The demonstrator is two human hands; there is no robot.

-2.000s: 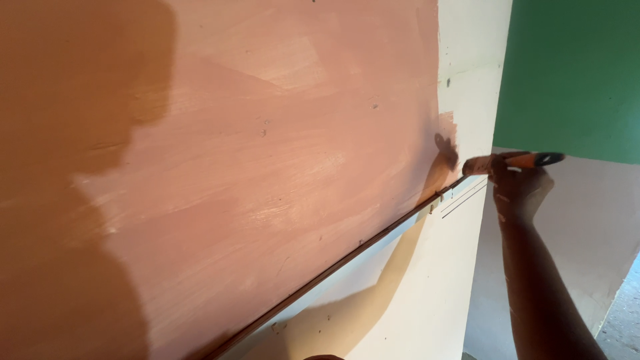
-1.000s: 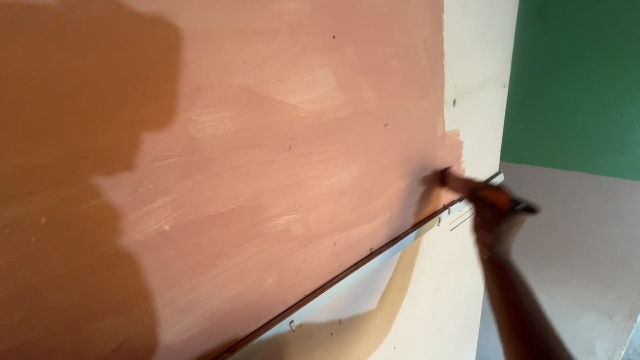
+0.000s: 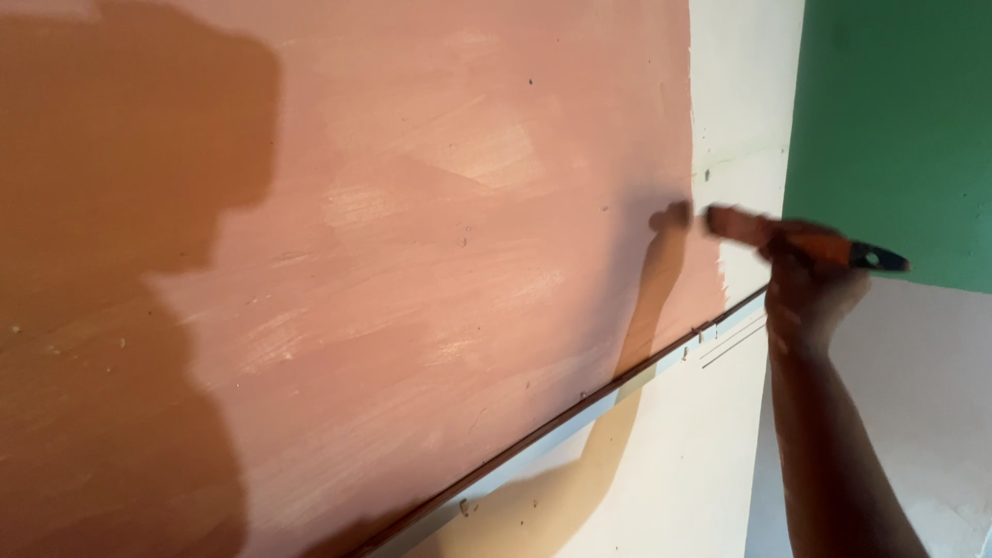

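Observation:
My right hand (image 3: 814,271) is closed around the orange and black handle of a paintbrush (image 3: 825,246) at the right of the view. The brush tip points left, close to the edge of the salmon-pink paint (image 3: 465,256) on the wall; whether it touches the wall cannot be told. Paler streaks show through the pink coat. Beyond its edge lies a cream strip of wall (image 3: 740,101). Paint spots mark my wrist. My left hand is out of the frame.
A thin dark-brown ledge (image 3: 535,430) runs diagonally below the pink area, with cream wall (image 3: 690,457) beneath it. At the right, an adjoining wall is green (image 3: 891,132) above and pale grey (image 3: 914,372) below. Shadows of a head and an arm fall across the painted wall.
My right hand has moved up from the ledge with the paintbrush in it. One second ago the brush was over the pink paint just above the ledge.

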